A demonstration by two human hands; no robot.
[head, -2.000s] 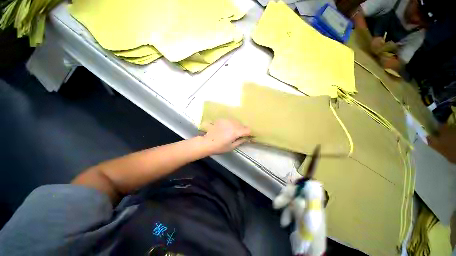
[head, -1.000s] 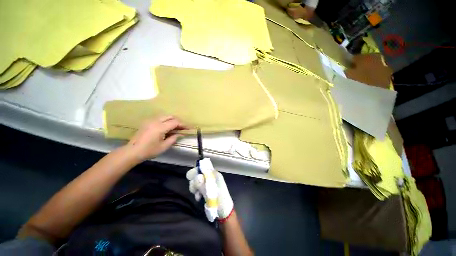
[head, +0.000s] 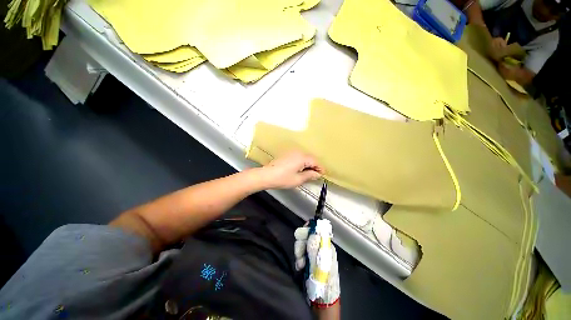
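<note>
An olive-khaki cut panel [head: 369,147] lies across the white table with its near edge along the table front. My left hand [head: 294,170] is bare and pinches that near edge between thumb and fingers. My right hand [head: 319,262], in a white knit glove with a red cuff, holds scissors [head: 320,203]. The dark narrow blades point up, their tips at the panel edge just beside my left fingertips. Whether the blades are parted cannot be told. The khaki stack [head: 463,250] lies at the right, partly under the panel.
Yellow panels [head: 206,31] lie at the far left and a yellow stack [head: 407,62] at far middle. A blue tray [head: 441,19] and another person's hands [head: 516,72] are at far right. A grey sheet [head: 554,219] lies right. The white table's front edge [head: 156,97] runs diagonally.
Since one second ago the view has turned and shifted. My left hand still pinches the panel edge, and the scissors remain at that edge, now close to my left fingertips.
</note>
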